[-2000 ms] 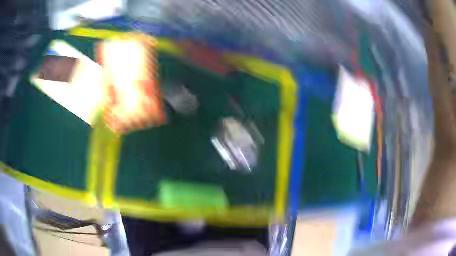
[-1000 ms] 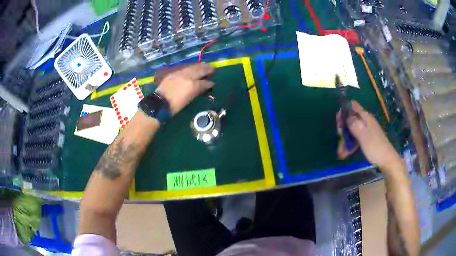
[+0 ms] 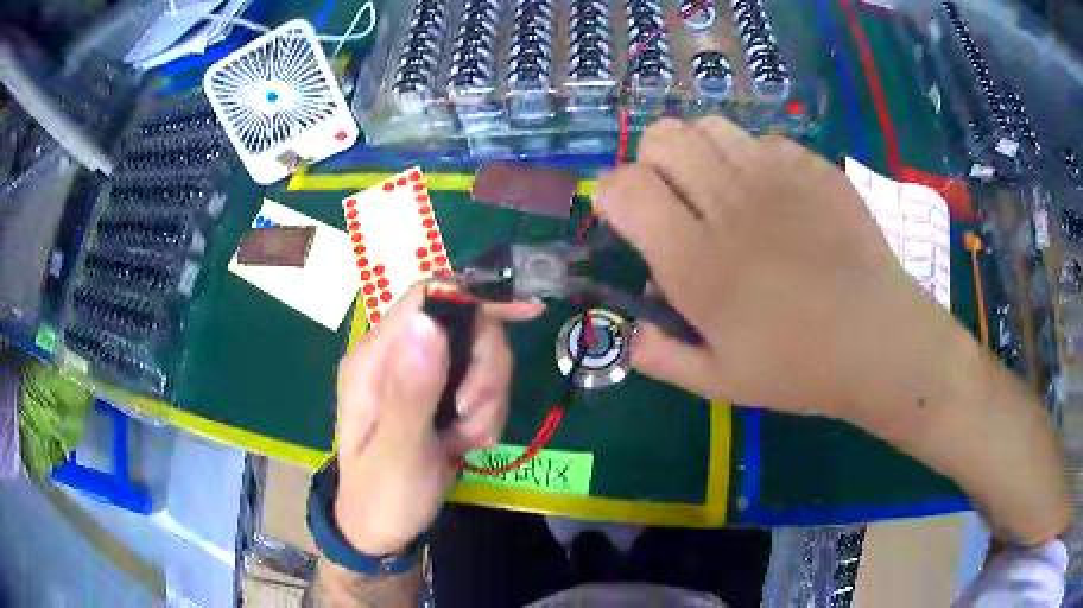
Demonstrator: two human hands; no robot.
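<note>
My left hand [image 3: 416, 398], with a dark band at the wrist, is closed around a black probe [image 3: 455, 339] whose tip points up. My right hand [image 3: 772, 273] holds dark-handled pliers [image 3: 543, 271]; their metal jaws are at the tip of the probe. Whether the jaws touch the tip is too blurred to tell. A red wire [image 3: 550, 430] loops below the hands and crosses in front of a round silver component [image 3: 595, 348], which lies on the green mat beside my right fingers.
A clear tray of black-silver parts [image 3: 588, 83] stands at the back, another tray [image 3: 131, 238] at the left. A white fan [image 3: 279, 101], a red-dot sticker sheet [image 3: 392, 238], brown pads [image 3: 523, 189] and a label sheet [image 3: 909, 226] lie around the yellow-taped area.
My right hand has moved left from the blue-taped side with the pliers. My left hand has come back from the far tape and now holds the probe. The view has shifted.
</note>
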